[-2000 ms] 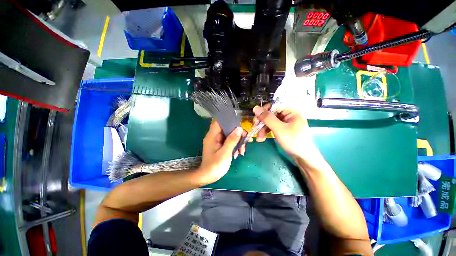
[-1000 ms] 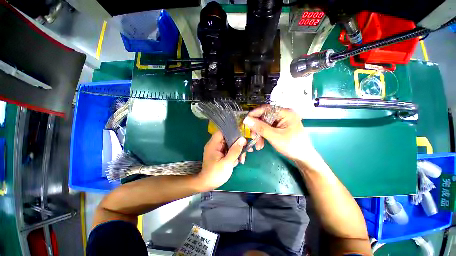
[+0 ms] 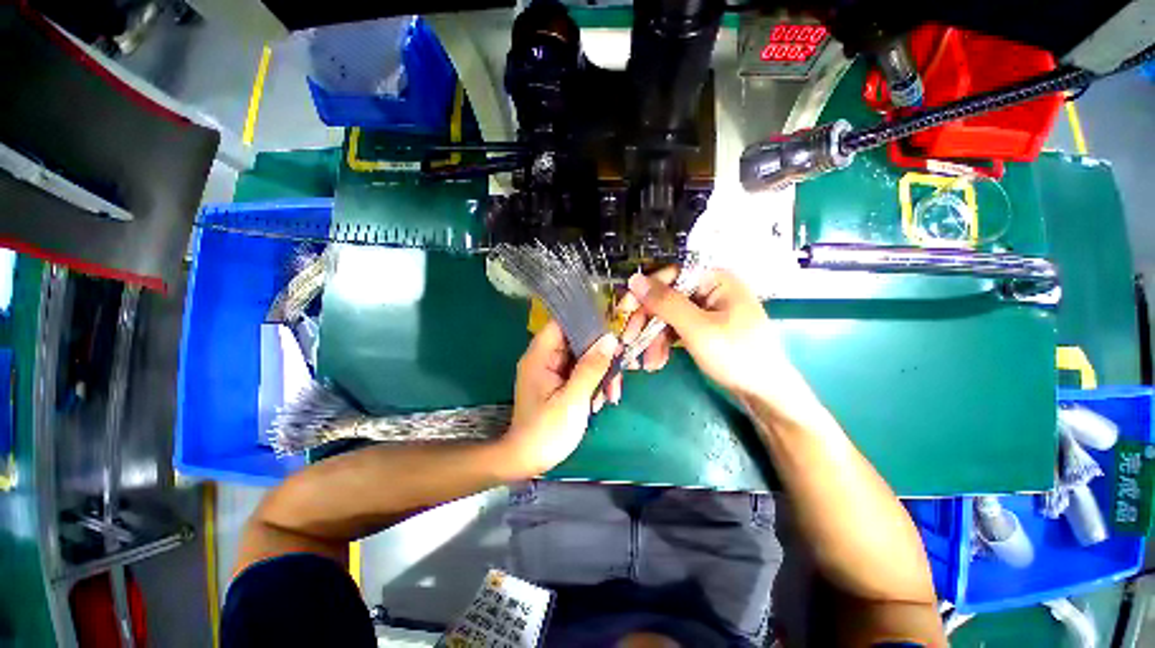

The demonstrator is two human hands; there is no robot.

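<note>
My left hand [image 3: 557,390] holds a bundle of thin grey wires [image 3: 566,294], fanned out at its upper end, just in front of the machine. My right hand [image 3: 709,332] is beside it, touching or nearly touching. It holds a smaller, paler wire bunch [image 3: 651,332], its fingertips close to the black tooling [image 3: 646,209]. Whether a single wire is between the fingertips is too small to tell. A yellow part [image 3: 545,317] shows partly behind the hands.
A spare wire bundle [image 3: 380,425] lies left of my left forearm. A blue bin [image 3: 203,342] is at left, and another blue bin [image 3: 1013,589] with wrapped bundles at lower right. A shiny rod [image 3: 912,263], a lamp-like head [image 3: 795,160] and a red bin [image 3: 1001,108] are at right.
My right fingertips moved left towards the wire bundle, then slightly back up by the tooling. Both hands keep their wires.
</note>
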